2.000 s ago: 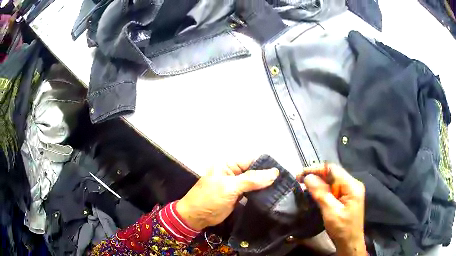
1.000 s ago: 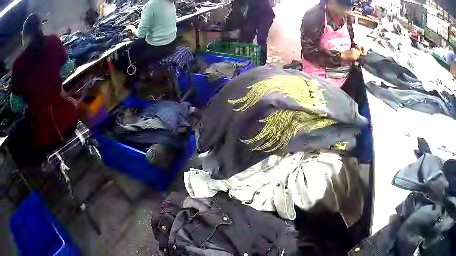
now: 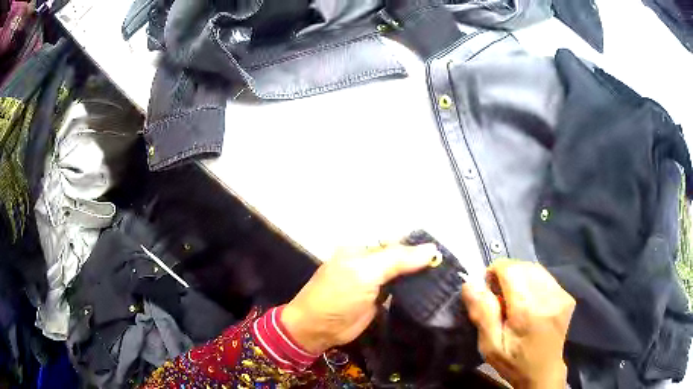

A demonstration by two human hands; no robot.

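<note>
A black-grey denim jacket point(image 3: 501, 106) lies spread with its paler inside and button placket showing. My left hand point(image 3: 346, 292) grips a dark cuff point(image 3: 431, 292) near the table's front edge, thumb on top beside a gold button. My right hand point(image 3: 524, 319) is at the cuff's right side with thumb and fingers pinched together. A small bright tip shows between its fingers and the cuff; the rest of what it holds is hidden. A sleeve end with a gold button point(image 3: 186, 137) lies at the upper left.
The white table point(image 3: 334, 159) has a slanting front edge. Left of it is a heap of garments: a pale grey one point(image 3: 80, 163), a dark one with gold buttons point(image 3: 114, 292), and one with yellow-green embroidery point(image 3: 14, 167). More dark garments lie at the top right.
One second ago the view showed the workshop, with people, blue crates and the garment heap. Now it is back down on the jacket. Compared with two seconds ago, the hands remain at the cuff.
</note>
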